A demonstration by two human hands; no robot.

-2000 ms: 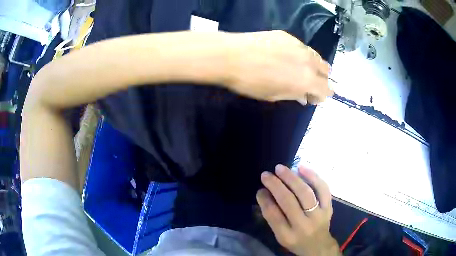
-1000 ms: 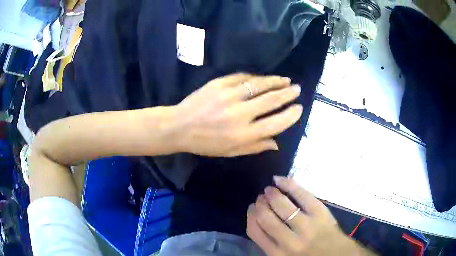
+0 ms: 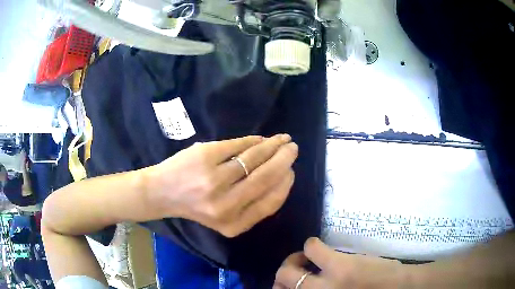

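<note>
The dark garment point(image 3: 265, 107) lies across the left of the white table, with its straight edge running down from the machine head. A white label point(image 3: 173, 119) shows on it. My left hand point(image 3: 226, 186) lies palm down on the garment, its fingers close together and bent; whether they pinch cloth cannot be told. My right hand point(image 3: 333, 268), cut off by the bottom edge, holds the garment's edge between thumb and fingers near the table's front. The cream ribbed knob point(image 3: 287, 56) is on the sewing machine head above the cloth. The needle area cannot be made out.
A second dark cloth point(image 3: 466, 73) lies at the right. The white table point(image 3: 389, 180) has a dark lint-lined seam and printed ruler marks. A red basket point(image 3: 73, 51) and yellow strips stand at upper left. A blue crate point(image 3: 186, 262) and cardboard are below the garment.
The view has shifted, showing more of the machine head and the red basket. My left hand has drawn its spread fingers together on the cloth. My right hand stays at the garment's edge.
</note>
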